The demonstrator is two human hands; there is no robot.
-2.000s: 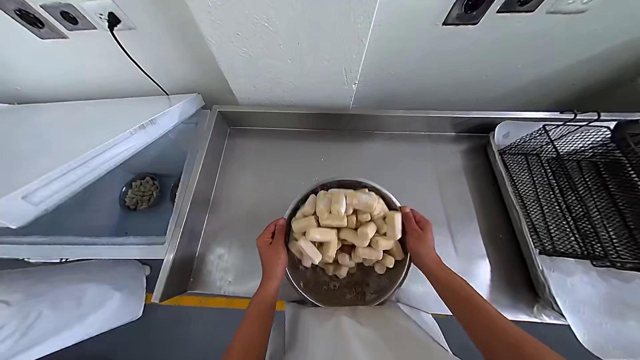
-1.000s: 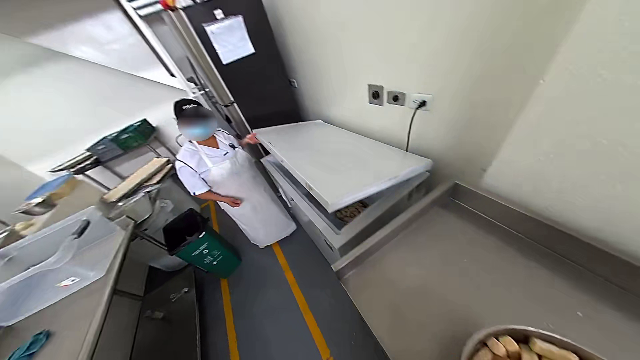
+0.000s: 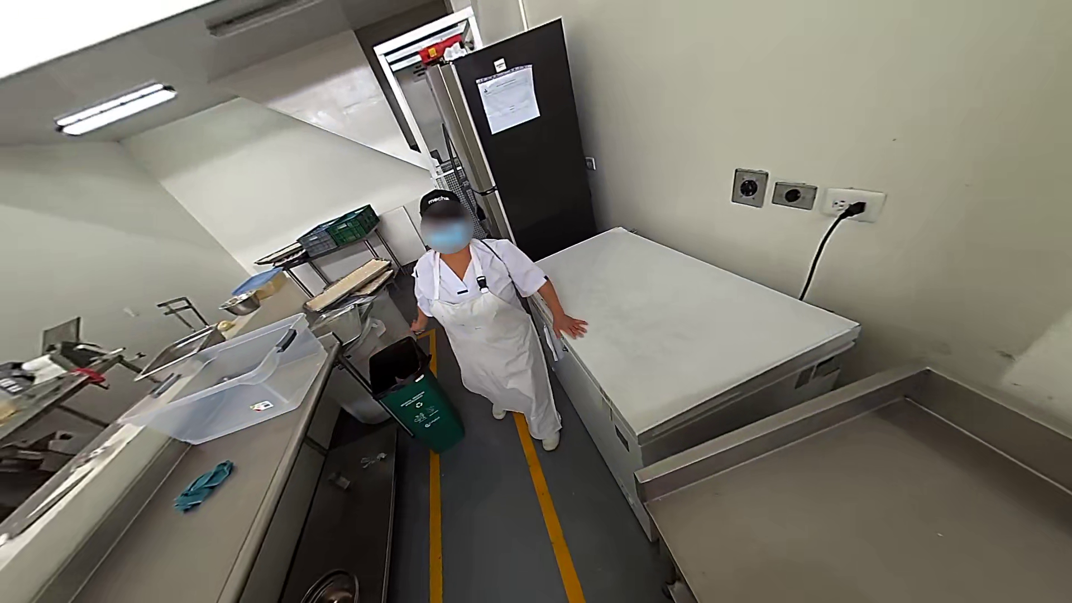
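Note:
Neither my left hand nor my right hand is in the head view now, so what they hold is hidden. At the lower right lies the stainless steel counter [image 3: 871, 502] with its raised rim. Beyond its left edge stands a white chest freezer [image 3: 603, 435], its lid [image 3: 687, 318] down over it. A person in a white apron [image 3: 494, 335], cap and blue face mask stands at the freezer's left side, one hand [image 3: 570, 325] on the lid's edge.
Left of the gray aisle with yellow lines is a steel counter [image 3: 209, 536] bearing a clear plastic bin [image 3: 243, 394] and a teal cloth [image 3: 204, 486]. A green waste bin [image 3: 429, 414] stands beside the person. Behind is a dark refrigerator [image 3: 528, 142]; a cord [image 3: 821, 251] hangs from a wall outlet.
The freezer lid, raised before, is down. The view has swung left, away from the steel bowl of pale pieces that both my hands held two seconds ago.

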